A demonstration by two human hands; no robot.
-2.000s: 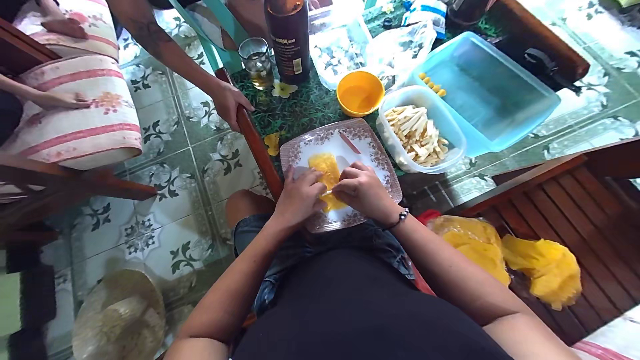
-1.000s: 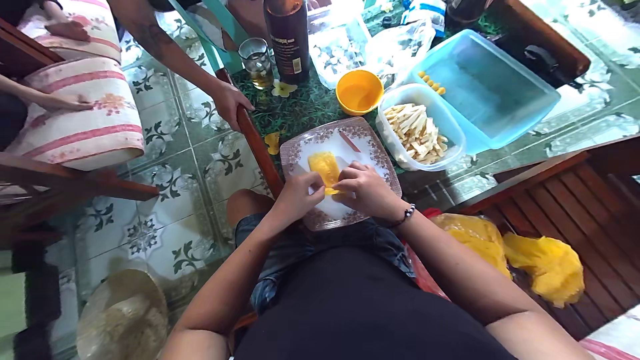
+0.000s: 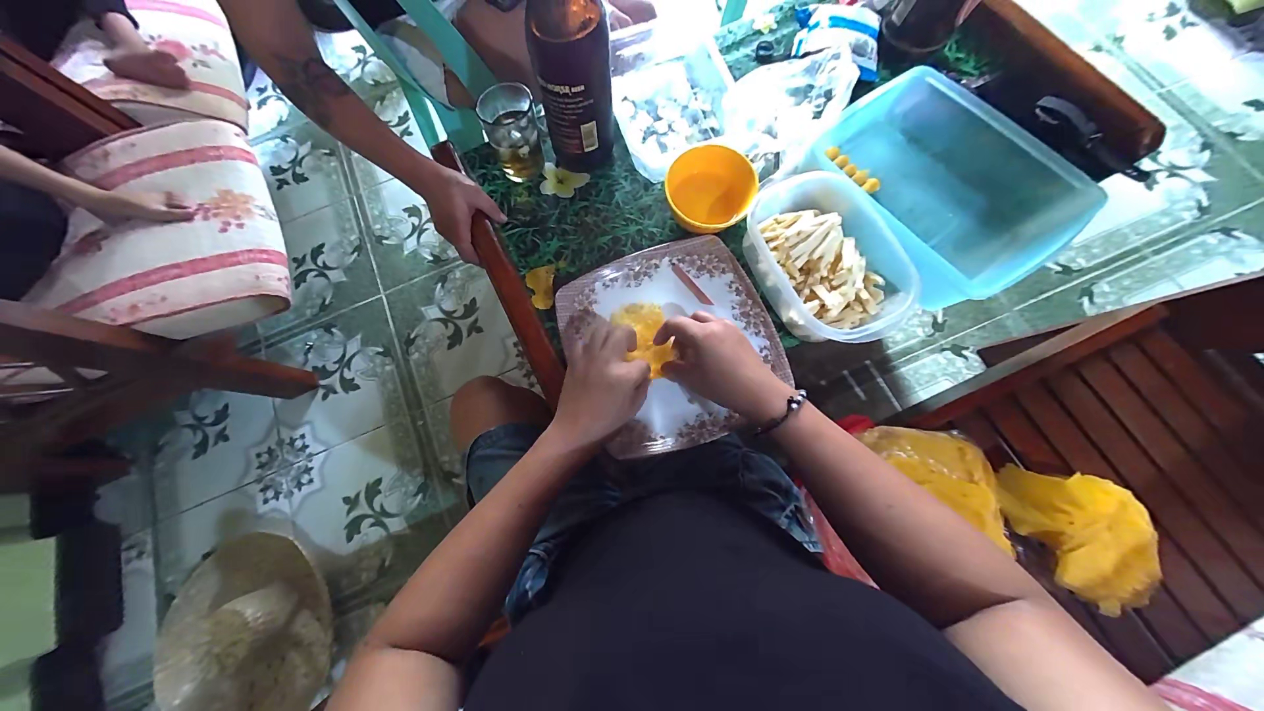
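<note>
A thin yellow wrapper sheet (image 3: 644, 324) lies on a square plate with a floral rim (image 3: 602, 284). My left hand (image 3: 602, 380) pinches its near left part, and my right hand (image 3: 716, 360) grips its right part; the fingertips hide what is between them. A slim reddish-brown stick (image 3: 692, 284) rests on the plate's upper right. Right of the plate, a clear plastic tub (image 3: 810, 324) holds pale cut strips (image 3: 825, 267). Beyond it, several small yellow rolls (image 3: 852, 170) sit in a row in a blue plastic container (image 3: 987, 188). An orange bowl (image 3: 711, 188) stands behind the plate.
A dark glass bottle (image 3: 571, 89), a drinking glass (image 3: 511, 133) and a tub of whitish pieces (image 3: 671, 94) stand farther back. Another person's hand (image 3: 464, 212) rests on the wooden table edge (image 3: 518, 306). Yellow bundles in plastic (image 3: 1086, 533) lie on the slatted wooden seat (image 3: 1165, 425) at right.
Both hands stay at the wrapper, and my fingers have shifted slightly on its near part. The rolls, the strips and the other person's hand look unmoved.
</note>
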